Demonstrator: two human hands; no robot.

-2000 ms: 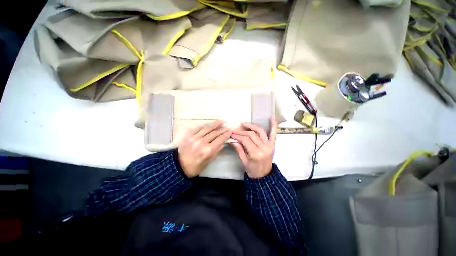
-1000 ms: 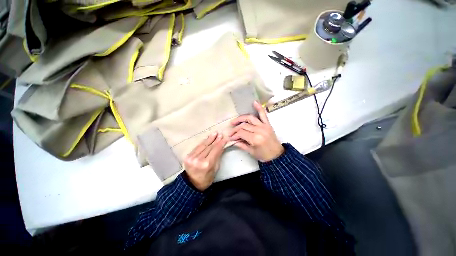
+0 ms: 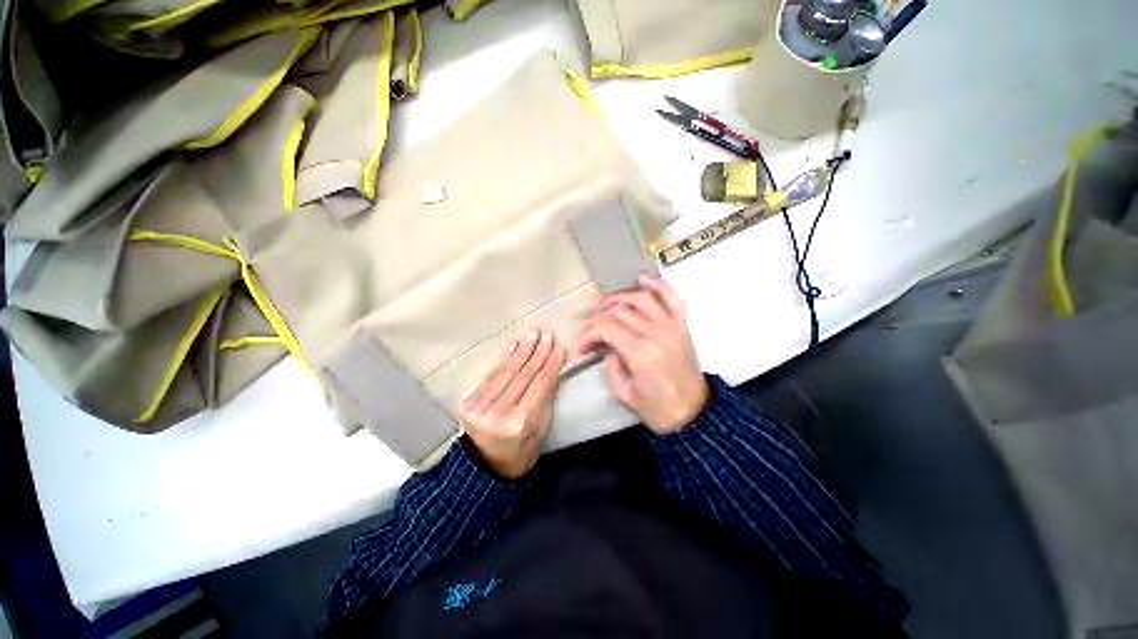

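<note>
A beige bag body with yellow binding lies flat on the white table, tilted. Greyer corner patches sit at both ends of its lower edge. My left hand presses on the lower edge, fingers together. My right hand is just beside it on the same edge, fingers bent, fingertips on the fabric near the right patch. Both hands are on the bag; the edge partly hides under them. A small pale tag lies on the fabric.
Right of the bag are thread snips, a yellow-brown block, a wooden-handled brush, a black cord and a tool cup. A bag pile lies at upper left. More bags are at right.
The view has turned and shifted, so the bag looks tilted and the tools sit higher. The right fingers have shifted slightly along the lower edge. The small pale tag shows more clearly.
</note>
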